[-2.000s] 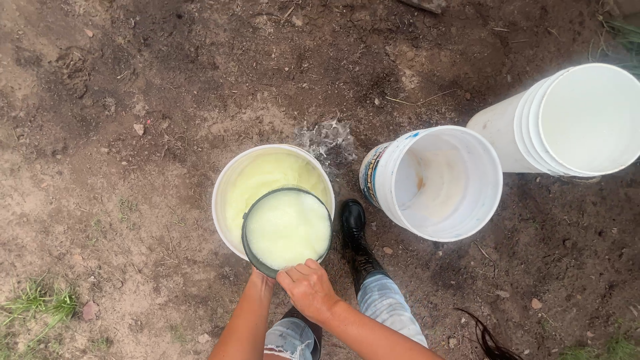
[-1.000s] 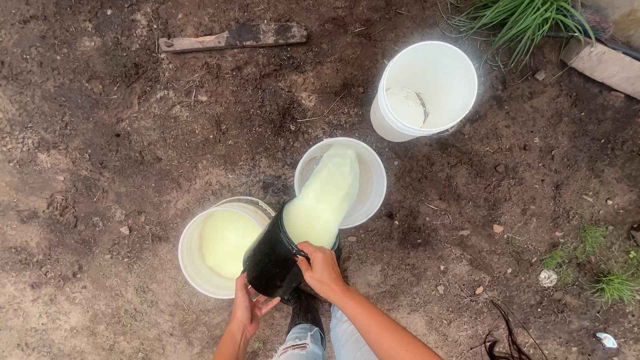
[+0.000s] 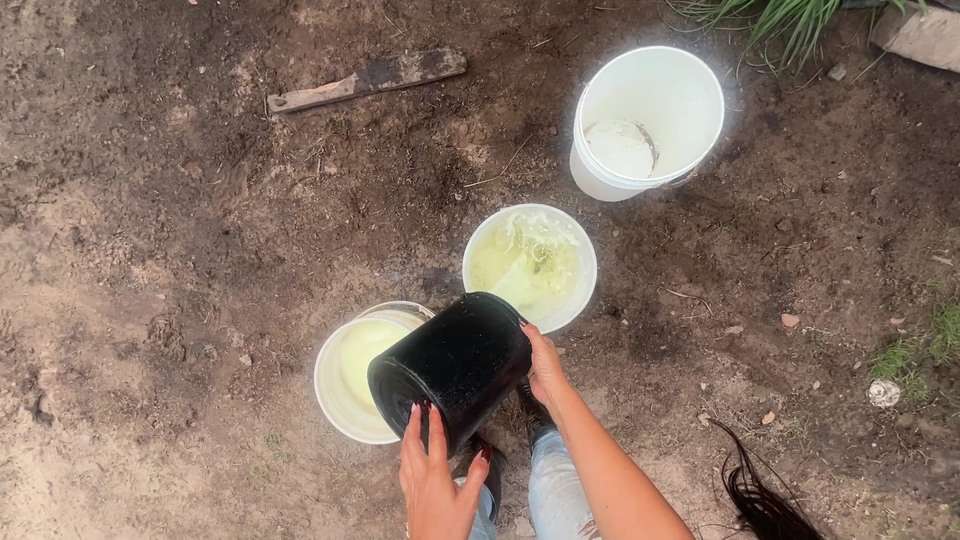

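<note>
A black bucket point(image 3: 454, 364) is tipped over the near rim of the middle white bucket point(image 3: 590, 281), its mouth facing away and hidden. Pale yellow-green liquid point(image 3: 525, 277) splashes inside that middle bucket. My right hand point(image 3: 544, 360) grips the black bucket near its rim, the thumb and some fingers partly out of sight. My left hand point(image 3: 439, 469) supports its base with spread fingers on the bottom edge. To the left, partly behind the black bucket, stands another white bucket point(image 3: 324, 375) holding liquid of the same colour.
A third white bucket point(image 3: 589, 176) with a little whitish residue stands at the upper right. A weathered wooden board point(image 3: 371, 81) lies on the bare soil. Green grass point(image 3: 795, 22) and a flat slab point(image 3: 922, 37) are at the top right corner. My boots point(image 3: 487, 472) are just below the black bucket.
The black bucket was upright over the left white bucket, then tilted with liquid pouring into the middle one. It is now tipped further, its base raised toward the camera, and the middle bucket holds more liquid.
</note>
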